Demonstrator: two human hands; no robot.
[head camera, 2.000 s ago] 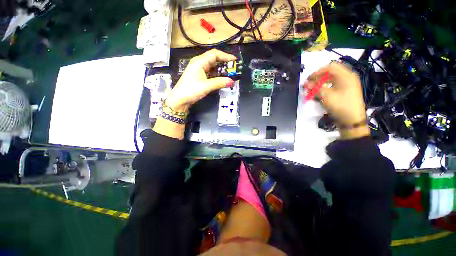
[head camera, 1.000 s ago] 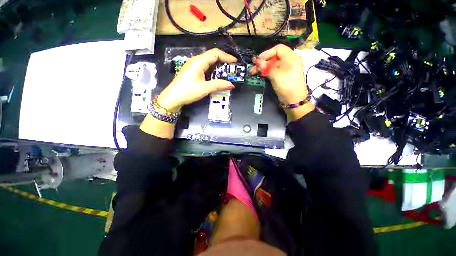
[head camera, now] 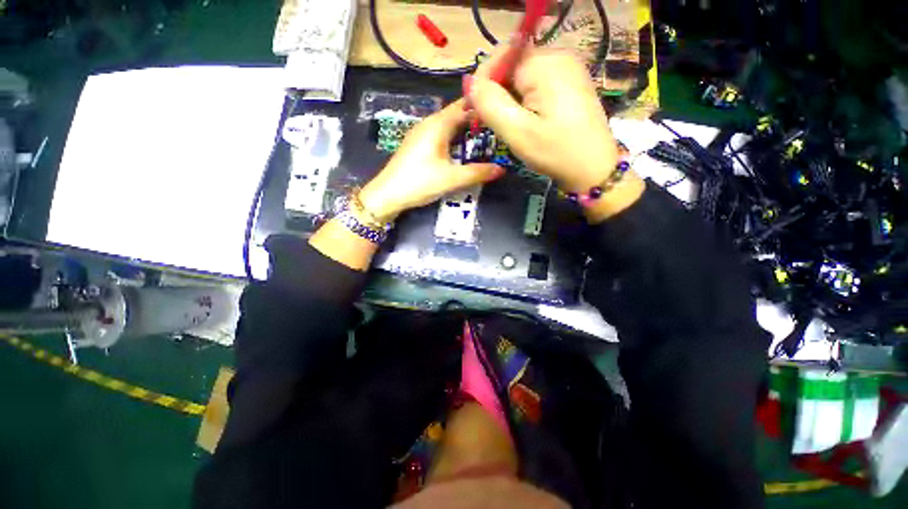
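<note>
My left hand [head camera: 430, 169] grips a small circuit board [head camera: 480, 148] with blue and yellow parts, held over the black test fixture [head camera: 398, 239], above the white socket [head camera: 458, 217]. My right hand [head camera: 551, 117] holds a red test probe [head camera: 512, 58] upright and slanted, its lower end down at the far side of the board. The exact contact point is too small to tell. My right hand partly covers the probe and the right side of the board.
Green contact board [head camera: 396, 131] and left outlet [head camera: 308, 179] on the fixture. Wooden board [head camera: 393, 50] with black cord and red clip [head camera: 432, 30] behind. White power strip [head camera: 317, 45] at far left. Black tangle of corded boards [head camera: 796, 209] at right. White sheet [head camera: 164, 169] at left.
My right hand came from over the right-hand sheet to the board, and the red probe now stands more upright over it. My left hand still holds the board. The view has shifted.
</note>
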